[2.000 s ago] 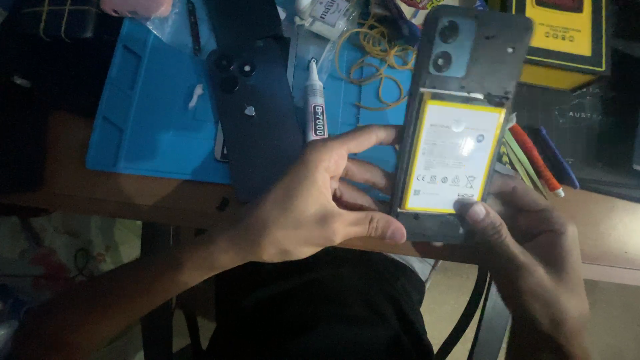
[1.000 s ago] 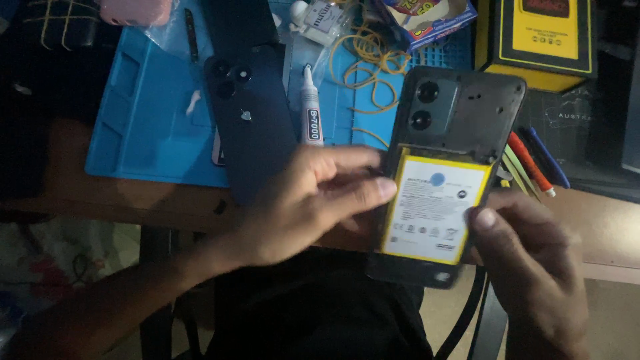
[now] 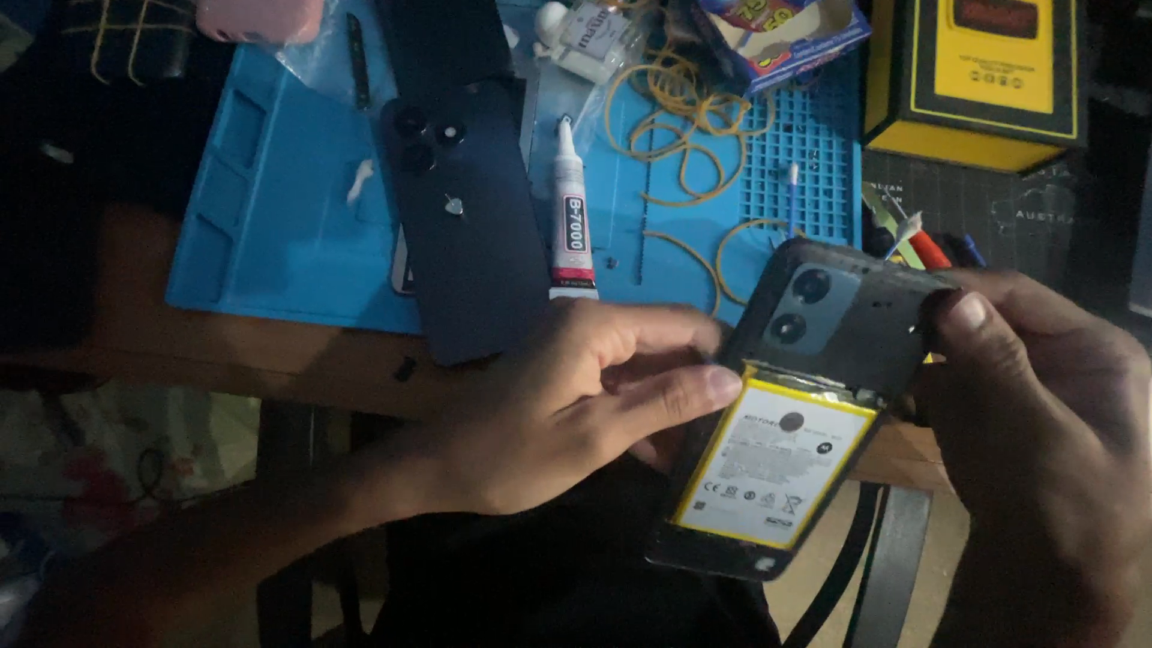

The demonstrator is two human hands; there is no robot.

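A smartphone with its back cover off (image 3: 864, 315) is tilted between my two hands above the table's front edge. Its white battery with a yellow border (image 3: 774, 463) faces up, below the camera area. My left hand (image 3: 594, 405) pinches the phone's left long edge, thumb beside the battery's upper corner. My right hand (image 3: 1035, 387) grips the upper right edge, with the thumb on the camera end and the other fingers partly hidden behind. A dark phone back cover (image 3: 477, 243) lies on the blue mat, left of a B-7000 glue tube (image 3: 571, 211).
The blue silicone repair mat (image 3: 297, 198) holds tangled rubber bands (image 3: 693, 117), a small bottle (image 3: 594, 40) and a cotton swab (image 3: 792, 198). An open blue carton (image 3: 783, 45) and a black-and-yellow box (image 3: 976, 81) stand behind. Red-handled and green tools (image 3: 922, 247) lie at the right.
The phone has moved lower and tilted further, its top leaning right. My right hand has shifted from beside the battery up to the camera end; my left thumb stays near the battery's edge.
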